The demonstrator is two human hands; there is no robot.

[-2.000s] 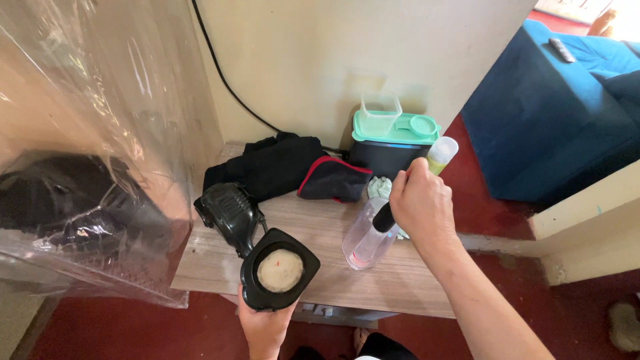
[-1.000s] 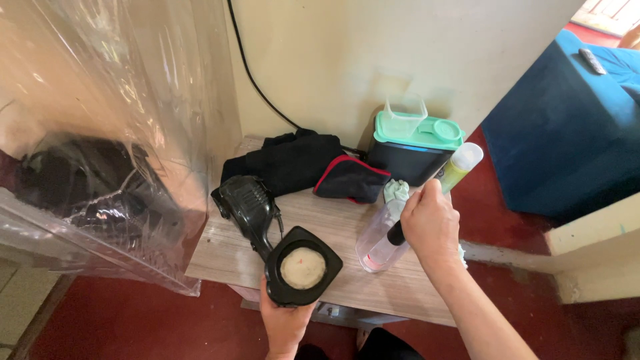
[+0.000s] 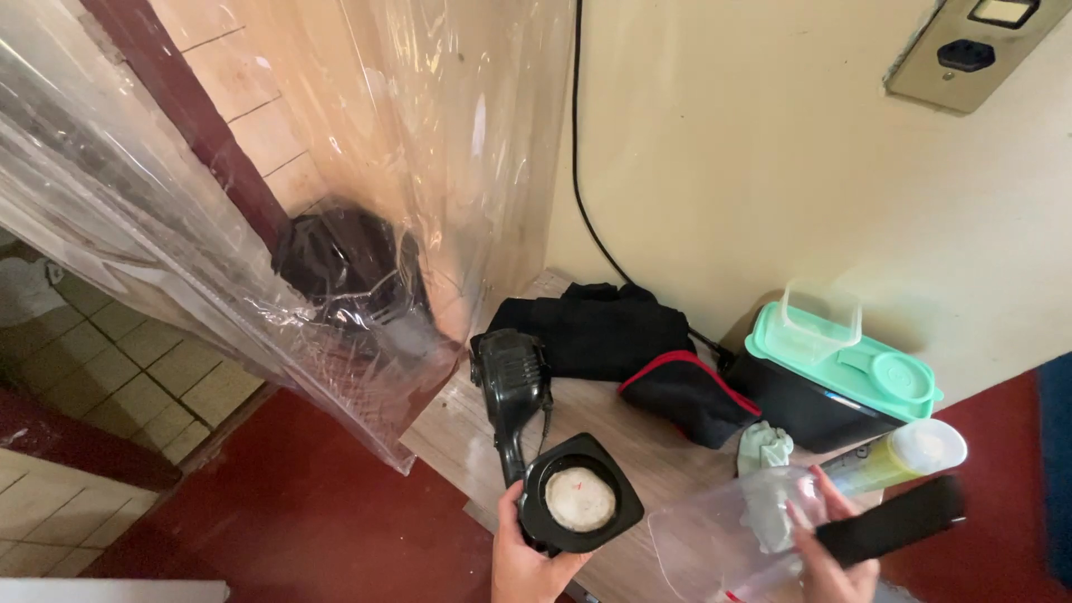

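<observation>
My left hand point(image 3: 540, 548) grips a black square-rimmed object point(image 3: 615, 529) from below, with a round whitish disc point(image 3: 579, 499) in its middle. Just behind it lies a black appliance point(image 3: 509, 377) with vents and a narrow neck. My right hand point(image 3: 829, 536), partly blurred, holds a long black object point(image 3: 896, 521); whether this is a handle cannot be told. The fingers also meet a clear plastic container point(image 3: 703, 536), through which pale cloth or paper point(image 3: 764, 448) shows. Behind that hand, a yellow-green bottle with a white cap point(image 3: 930, 446) leans at an angle.
On the wood-patterned tabletop point(image 3: 586, 406) lie a black cloth point(image 3: 586, 335) and a red-edged dark pouch point(image 3: 691, 398). A black container with a mint-green lid point(image 3: 846, 360) bears a small clear tub point(image 3: 819, 318). A black cable point(image 3: 584, 209) runs down the wall. Clear plastic sheeting point(image 3: 419, 151) hangs at left.
The view has swung left. The black object in my right hand now points to the right, away from the clear container; earlier it pointed down against it. My left hand keeps its hold.
</observation>
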